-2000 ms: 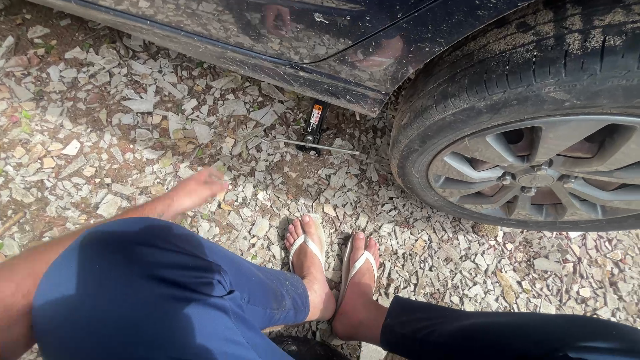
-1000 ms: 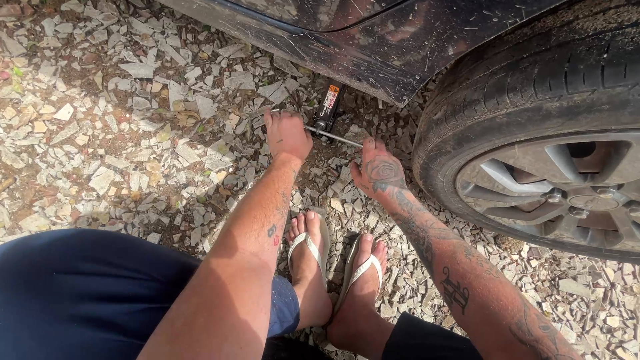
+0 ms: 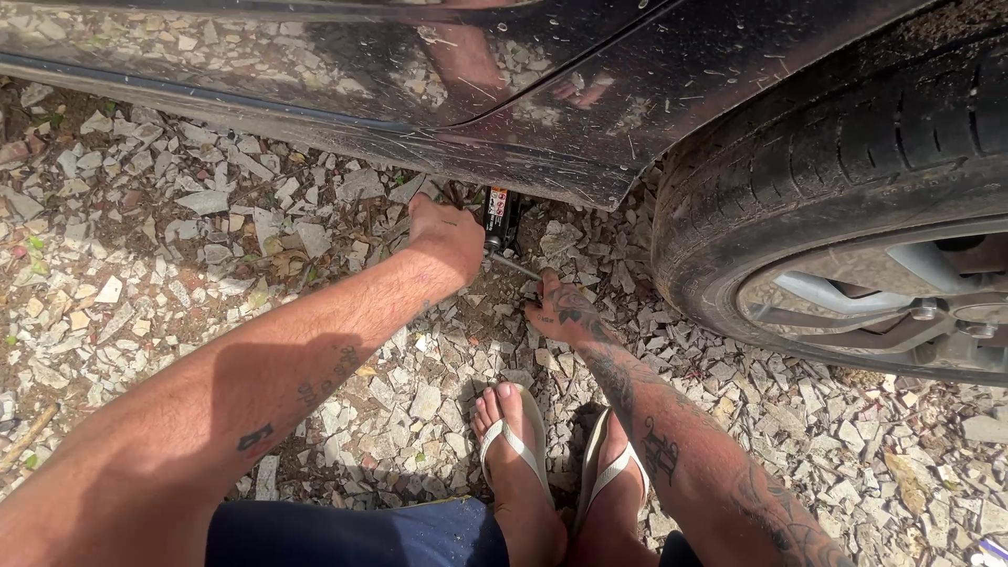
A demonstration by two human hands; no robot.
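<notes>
A black car jack [image 3: 499, 216] with a label bearing writing stands on the gravel under the edge of the dark car's sill. A thin metal bar [image 3: 516, 266] runs across its near end. My right hand [image 3: 559, 307] is closed around the bar's right end. At the jack's left, my left hand [image 3: 447, 236] is curled with its back to the camera, on the bar's left part, which it hides.
Above the jack is the dirty dark car body [image 3: 354, 94]. At the right stands a wheel with a worn tire [image 3: 701, 236] and an alloy rim [image 3: 850, 287]. Broken stone [image 3: 378, 441] covers the ground around my feet in white-strapped flip-flops [image 3: 516, 445].
Two seconds ago the bar lay across the jack with no hand on it. Both hands then came onto its ends. Since one second ago, my left hand has moved closer to the jack.
</notes>
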